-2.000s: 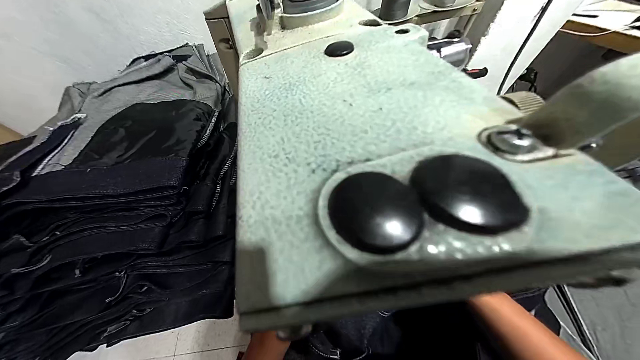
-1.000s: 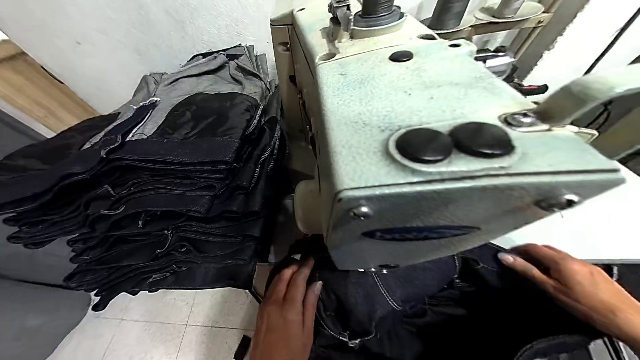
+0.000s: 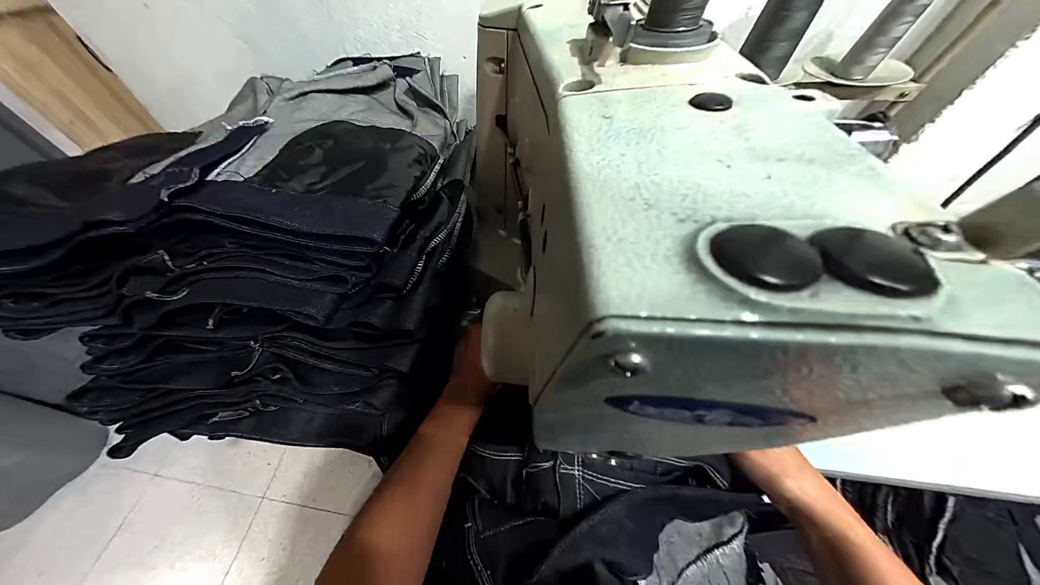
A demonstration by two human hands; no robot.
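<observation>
The pale green head of an industrial sewing machine (image 3: 650,187) covers much of the view. Beneath and in front of it lies a dark denim garment (image 3: 569,496) with pale double stitching and a grey patch of its inner side showing. My left hand (image 3: 473,357) reaches in at the machine's left side, beside the cream knob; its fingers are largely hidden, so its hold cannot be told. My right forearm runs under the machine head from the lower right, above the garment, and that hand is hidden behind the head.
A tall stack of folded dark denim garments (image 3: 268,268) stands close at the machine's left. Thread cones (image 3: 881,41) rise behind the machine. A white table surface (image 3: 934,455) is at the right, with more dark cloth below its edge. Tiled floor (image 3: 219,487) shows at lower left.
My left hand has moved forward along the machine's left side. My right hand, visible on the denim a second ago, has gone beneath the machine head.
</observation>
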